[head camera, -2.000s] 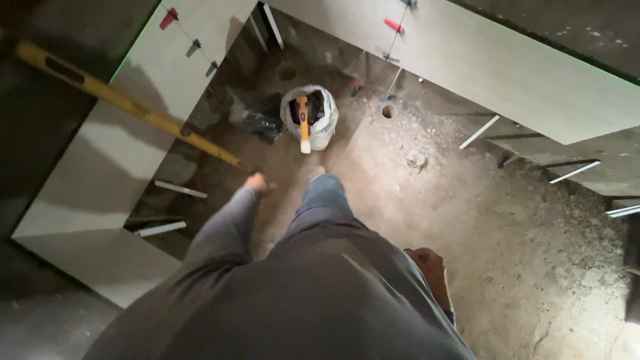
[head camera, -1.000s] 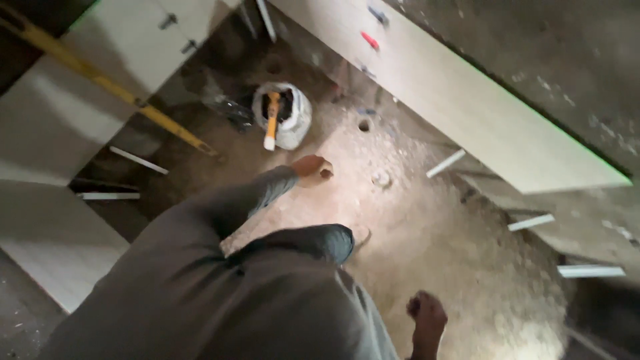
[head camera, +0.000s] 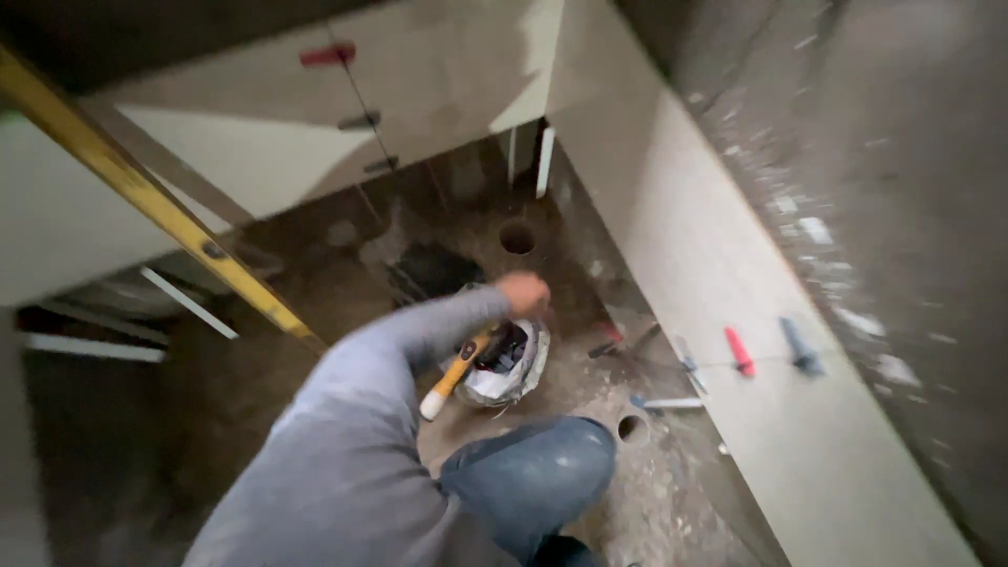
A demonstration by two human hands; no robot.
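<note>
My left hand (head camera: 526,294), blurred, reaches over the far rim of a white sack (head camera: 526,376) that stands on the floor; whether its fingers hold anything cannot be made out. Dark and grey small pieces (head camera: 504,352) fill the sack's mouth. Across its left side lies a yellow-orange tool (head camera: 453,378) with a whitish end, partly covered by my sleeve. My right hand is out of the picture. Behind my forearm is a black plastic bag (head camera: 437,272).
A yellow spirit level (head camera: 181,228) slants down from the upper left. Large pale tiles (head camera: 709,236) line the walls, with red and grey tile-levelling pieces (head camera: 739,351) at the joints. Round holes (head camera: 517,236) open in the floor, and white strips (head camera: 189,303) stick out below the tiles.
My left hand has moved from over the floor beside the sack to its far rim. My right hand, seen low on the right one second ago, has left the view. The view has turned and come closer.
</note>
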